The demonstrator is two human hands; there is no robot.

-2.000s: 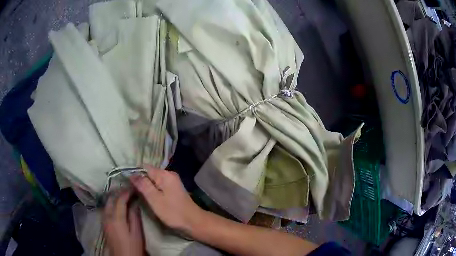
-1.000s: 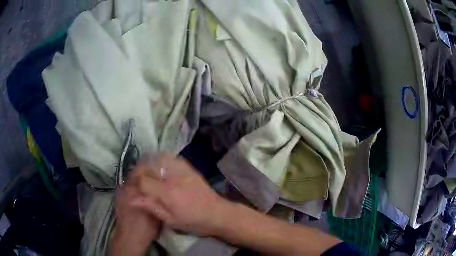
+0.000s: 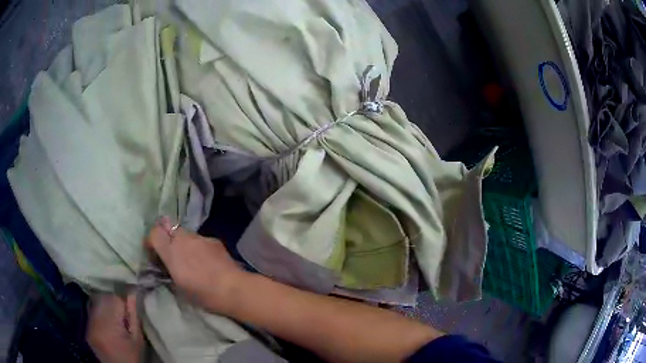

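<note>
A pale green bundle of cut pieces (image 3: 92, 177) lies at the left, gathered at its lower part by a tie (image 3: 152, 279). My right hand (image 3: 195, 266) is closed just above the tie, with a small bright bit of cord or a ring at its fingers; the tie end in its grip is mostly hidden. My left hand (image 3: 117, 326) is at the lower left, around the gathered cloth below the tie, partly cut off by the bottom edge. A second pale green bundle (image 3: 283, 78) lies to the right, cinched by a knotted thin cord (image 3: 372, 106).
A long cream trough wall (image 3: 538, 135) with a blue oval mark stands at the right, with dark grey-brown cloth (image 3: 616, 120) beyond it. A green slatted crate (image 3: 517, 248) is on the floor beside the second bundle. Dark blue material lies at the left edge.
My hands, together over the tie before, are now apart: the right above it, the left below. The loose pale loop no longer shows, and the tie sits tight. The view has shifted.
</note>
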